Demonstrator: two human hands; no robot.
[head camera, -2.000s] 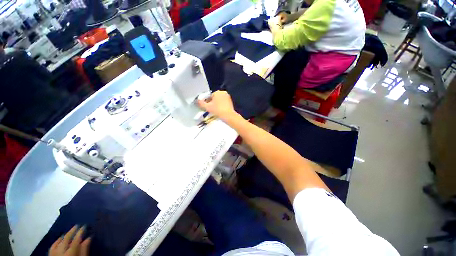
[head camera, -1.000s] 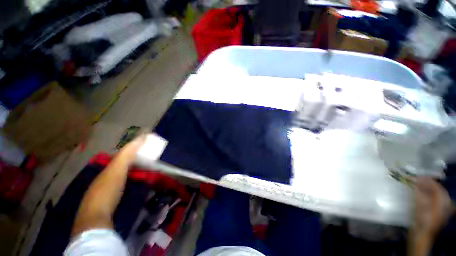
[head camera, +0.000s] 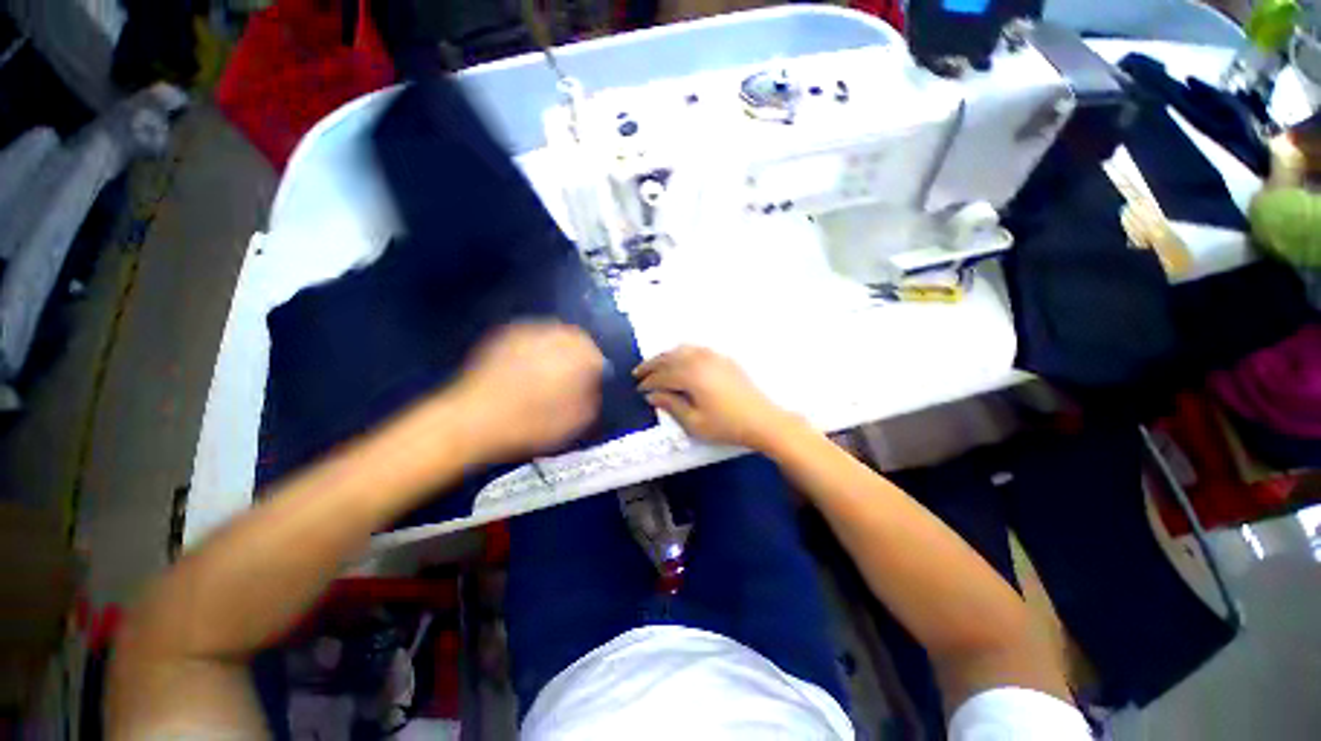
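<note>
Dark cut fabric (head camera: 377, 340) lies over the left part of the white table, its right edge near the needle area. A blurred length of dark cloth (head camera: 449, 159) extends towards the back rim. My left hand (head camera: 533, 384), blurred, is closed over the fabric near its right side; its fingertips are hidden. My right hand (head camera: 706, 394) rests at the fabric's lower right edge with curled fingers; whether it pinches the cloth is unclear. The white machine head (head camera: 811, 159) stands behind, with its needle and presser foot (head camera: 630, 261) beside the fabric.
Yellow-handled snips (head camera: 927, 291) lie under the machine's right end. A printed ruler (head camera: 587, 463) runs along the front edge. The pale-blue trough (head camera: 695, 41) curves behind. Dark panels hang on a metal rack (head camera: 1195, 528) at right. Another person's green sleeve (head camera: 1286, 225) shows at far right.
My left hand has moved from the table's left corner onto the fabric. My right hand has come from the machine's right end to the fabric's edge. The cloth now reaches the back rim.
</note>
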